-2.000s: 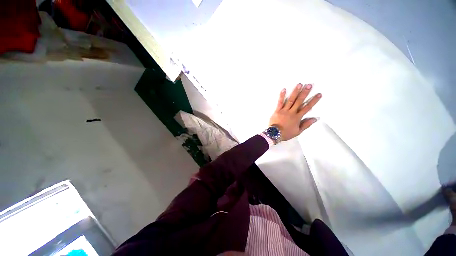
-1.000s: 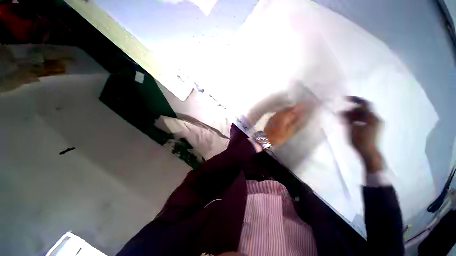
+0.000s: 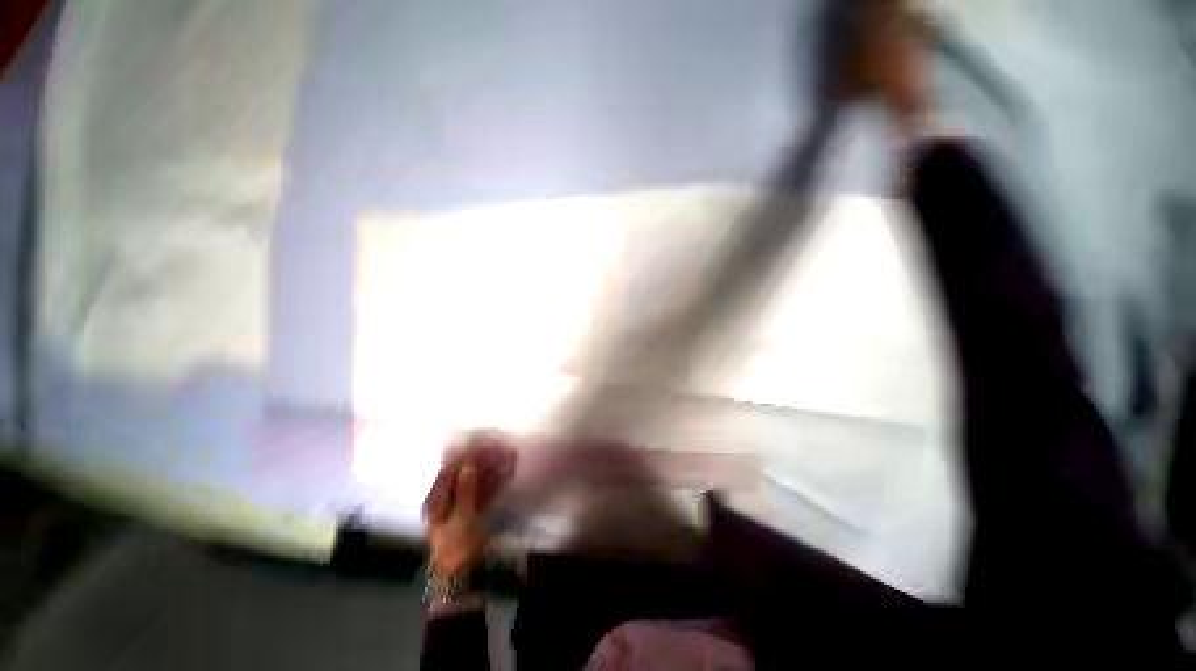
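The whole view is blurred. A bright white sheet (image 3: 485,315), cloth or paper, lies flat on the pale blue-grey table (image 3: 525,105). My left hand (image 3: 459,505), with a wristwatch, is at the sheet's near left edge, fingers bent; whether it grips anything is unclear. My right hand (image 3: 892,59) is far forward at the top of the view, beyond the sheet. A dark long blur lies at its fingers; I cannot tell if it is held. A grey-brown band, strip or shadow, slants from there across the sheet. A faint pinkish band (image 3: 682,465) crosses the sheet's near part.
Another pale sheet (image 3: 171,236) lies on the table at the left. The table's near edge (image 3: 197,518) curves along the lower left, with dark floor below. Dark blurred shapes stand at the far right edge.
The view has swung round, so the table now spreads across the front. My right hand has moved far forward. My left hand, flat on the sheet at first, is now at its near edge with bent fingers.
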